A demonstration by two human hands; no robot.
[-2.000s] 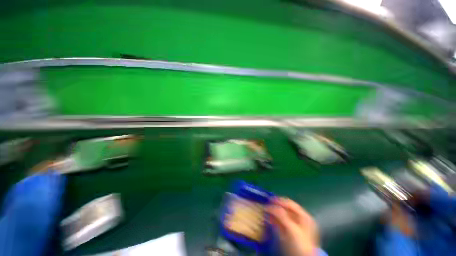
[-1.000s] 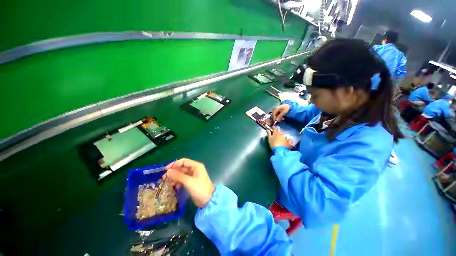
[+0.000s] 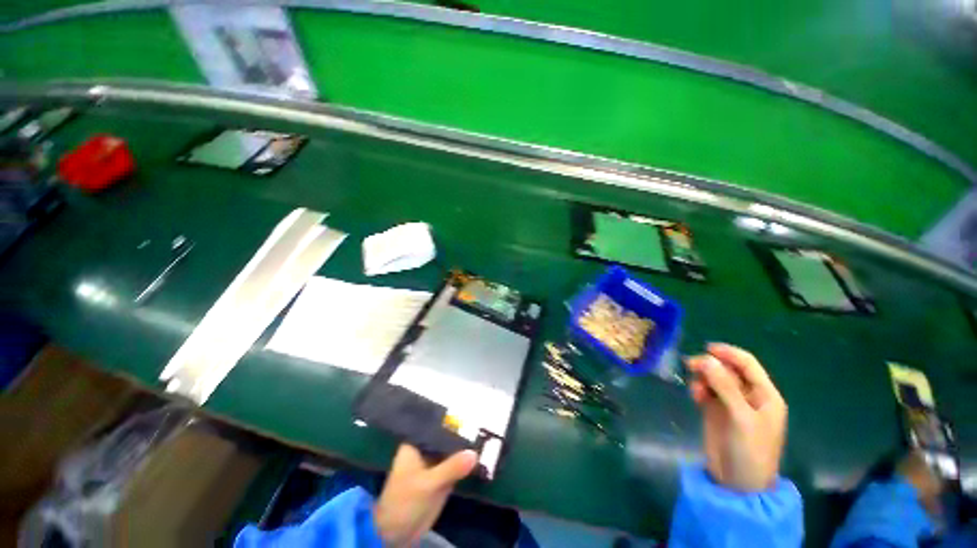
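Observation:
An open tablet lies tilted in front of me, with a white-silver rectangle in its middle and a circuit board at its far end. My left hand grips its near edge, thumb on top. My right hand is raised right of the blue bin, thumb and index finger pinched together. Whether they hold a small part is too blurred to tell. Small tan parts fill much of the bin. Loose dark parts with metallic glints lie between tablet and bin.
A white sheet, long pale strips and a folded white pad lie left. Tweezers and a red bin are farther left. Other tablets lie along the divider. Another person's hand holds a device at right.
The view has swung left from the neighbouring worker to the tablet. My right hand has left the blue bin and is now beside it. My left hand has come into view on the tablet.

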